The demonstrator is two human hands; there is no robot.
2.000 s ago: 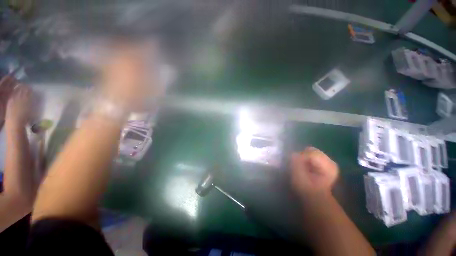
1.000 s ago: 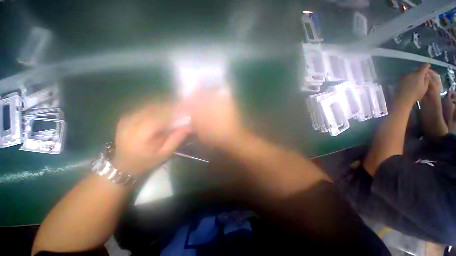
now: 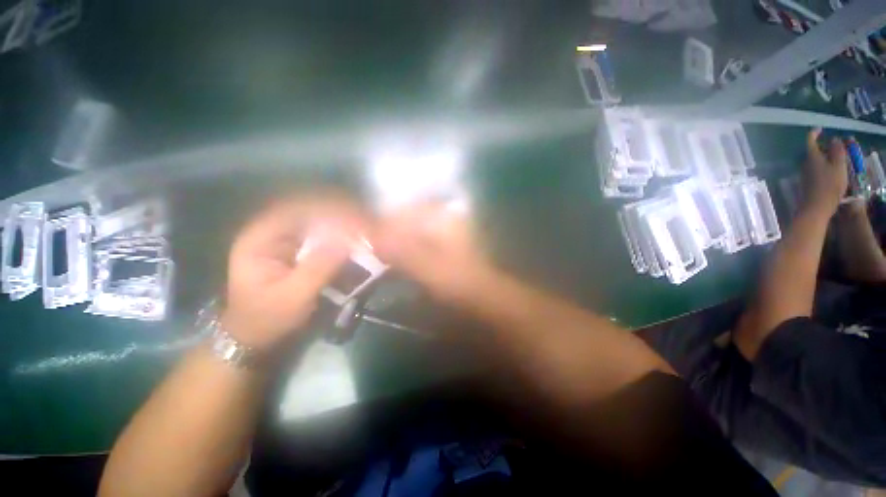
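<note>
A white plastic frame (image 3: 361, 281) with a window opening is held in front of me. My left hand (image 3: 289, 262), with a metal-band watch at the wrist, grips its upper left part. My right hand (image 3: 427, 248) is blurred and close to the frame's right edge; whether its fingertips hold anything cannot be told. A small hammer (image 3: 393, 324) lies on the green bench just below the frame, its head partly hidden and its thin shiny shaft pointing right. Bright glare (image 3: 416, 167) covers the spot behind my right hand.
Stacked white frames stand at the right (image 3: 670, 241) and left (image 3: 131, 281). A pale rail (image 3: 525, 123) crosses behind them. Single frames lie beyond it, one at the left (image 3: 84, 134). A person in dark clothing (image 3: 835, 340) works at the right, hands raised near the rail.
The view has turned right since the oldest frame. My hands have come together, and my left hand now holds a frame. Over the last second the held frame has become more visible above the hammer.
</note>
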